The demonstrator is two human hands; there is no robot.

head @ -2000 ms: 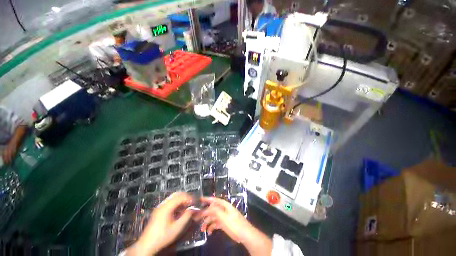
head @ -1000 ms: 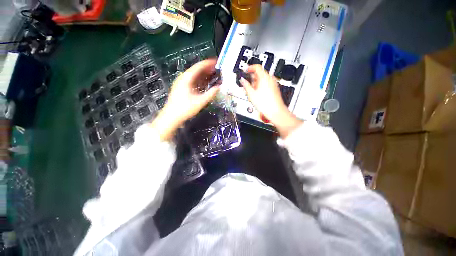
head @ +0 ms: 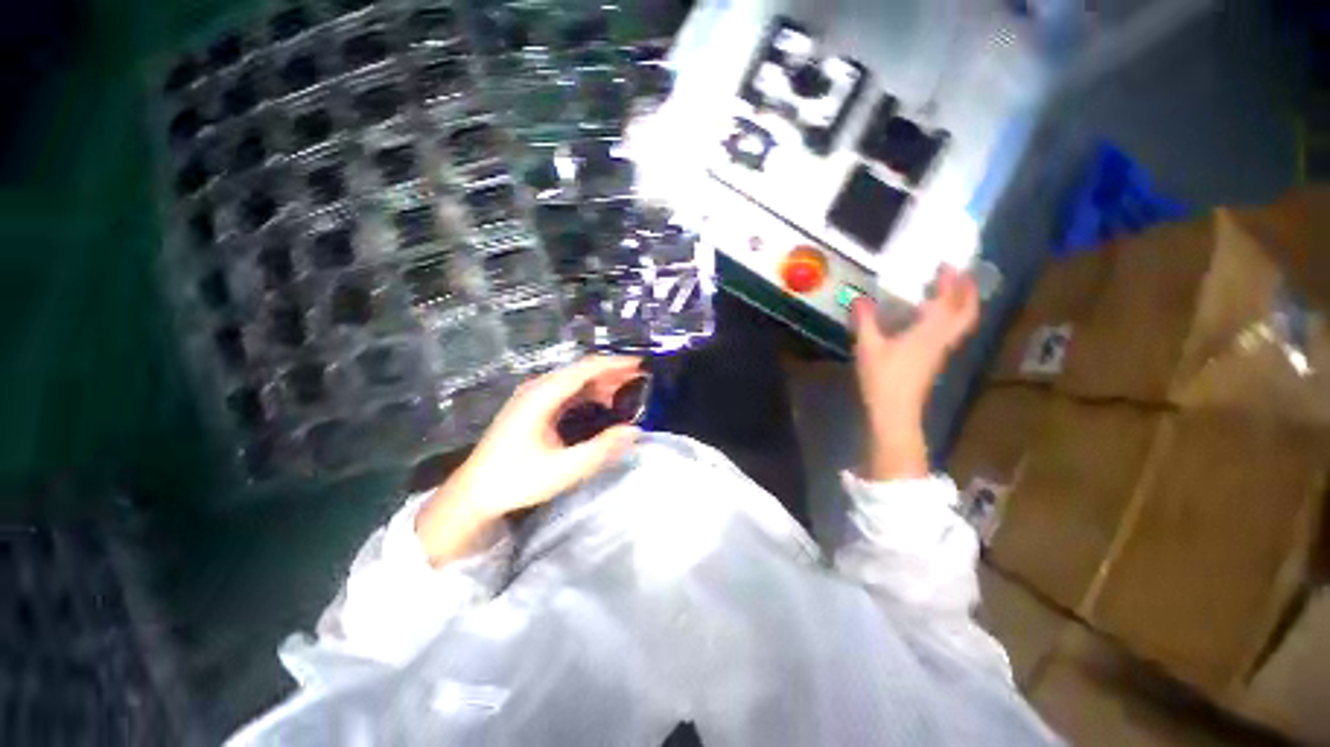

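Observation:
My left hand (head: pixel 533 438) is in front of the trays, low and near my body, with a small dark housing (head: pixel 624 397) between thumb and fingers. My right hand (head: pixel 912 343) is at the front right corner of the white press machine (head: pixel 737 190), thumb by the green button (head: pixel 849 296), fingers spread over the corner. Nothing shows in it. The red emergency stop button (head: pixel 804 269) is left of the thumb. Black fixture nests (head: pixel 871 207) sit on the machine's top plate. Whether the thumb touches the green button cannot be told.
A large clear blister tray (head: pixel 328 248) with dark parts in its pockets lies ahead to the left. A second, shinier tray (head: pixel 642 292) lies between it and the machine. Cardboard cartons (head: pixel 1167 438) and a blue item (head: pixel 1116 197) are at the right. More trays show at lower left.
My right hand has left the fixture nests and moved right to the machine's front corner. My left hand has drawn back towards my body with the housing. The view has tilted and shifted.

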